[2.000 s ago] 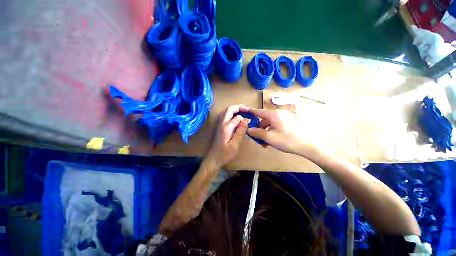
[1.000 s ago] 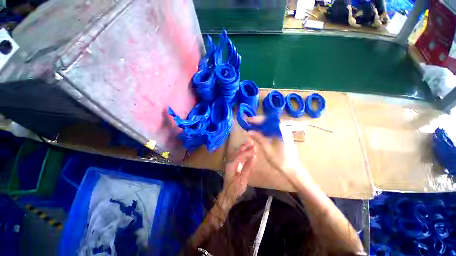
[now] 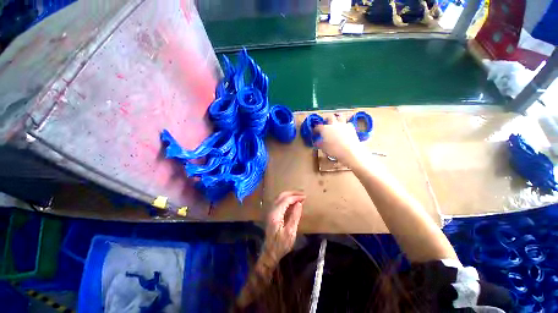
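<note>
My right hand [image 3: 336, 144] reaches over the row of blue oval rings. Its fingertips touch the right side of one ring stack [image 3: 308, 129]; whether they grip a ring cannot be told. The hand covers the place just right of that stack. A single-looking blue ring [image 3: 361, 125] stands right of the hand, and a taller ring stack [image 3: 282, 124] stands to the left. My left hand [image 3: 285, 221] is near the board's front edge, fingers bent, with nothing visible in it. A large nested heap of blue ring-and-tail pieces [image 3: 235, 160] lies against the grey box.
The grey stained box [image 3: 131, 104] fills the left. A cardboard pad [image 3: 331, 162] and thin stick [image 3: 378, 154] lie below my right hand. Blue strips [image 3: 531, 162] lie far right. The green belt [image 3: 391, 73] runs behind. Blue crates are below; another person's hands show at the top.
The view has shifted. My right hand has moved from the heap side, where it had blurred blue material, to the ring row. The loose ring beside the heap no longer shows there. My left hand is lower.
</note>
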